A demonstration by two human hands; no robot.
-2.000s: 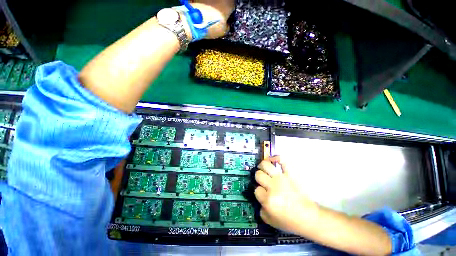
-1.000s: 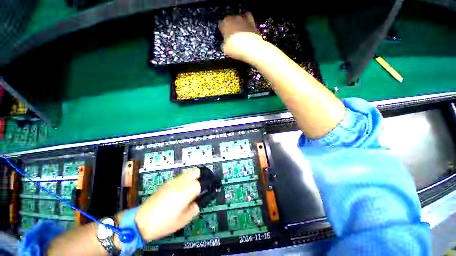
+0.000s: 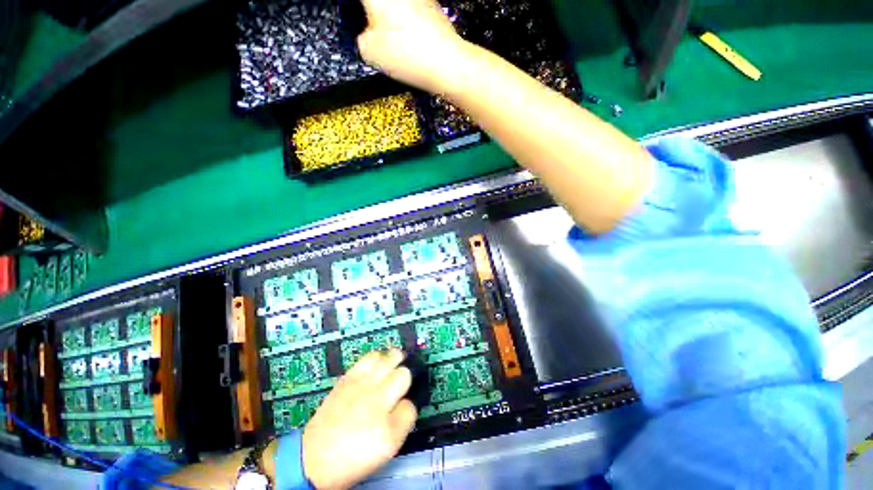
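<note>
A black carrier (image 3: 383, 239) holds several green circuit boards (image 3: 445, 332) in three columns. My left hand (image 3: 359, 421), with a blue wrist strap and a watch, is over the carrier's lower middle, its fingertips at the boards; whether it holds a component is too small to tell. My right hand (image 3: 407, 43) is at the right side of the bin of silver components (image 3: 297, 57), its fingertips partly dark and cut by the top edge; its grip is unclear. A bin of yellow components (image 3: 359, 132) is below it, with dark brown components (image 3: 455, 117) to the right.
A second carrier (image 3: 115, 383) with boards lies at the left. Orange-brown clamps (image 3: 494, 311) flank the carriers. A shiny metal bed (image 3: 565, 297) is under the rails at the right. A yellow-handled tool (image 3: 730, 55) lies on the green mat (image 3: 191, 191) near a dark shelf support (image 3: 656, 48).
The view has shifted, with the bins now further up and left. My right hand has moved left towards the silver components. My left hand has moved slightly lower over the boards.
</note>
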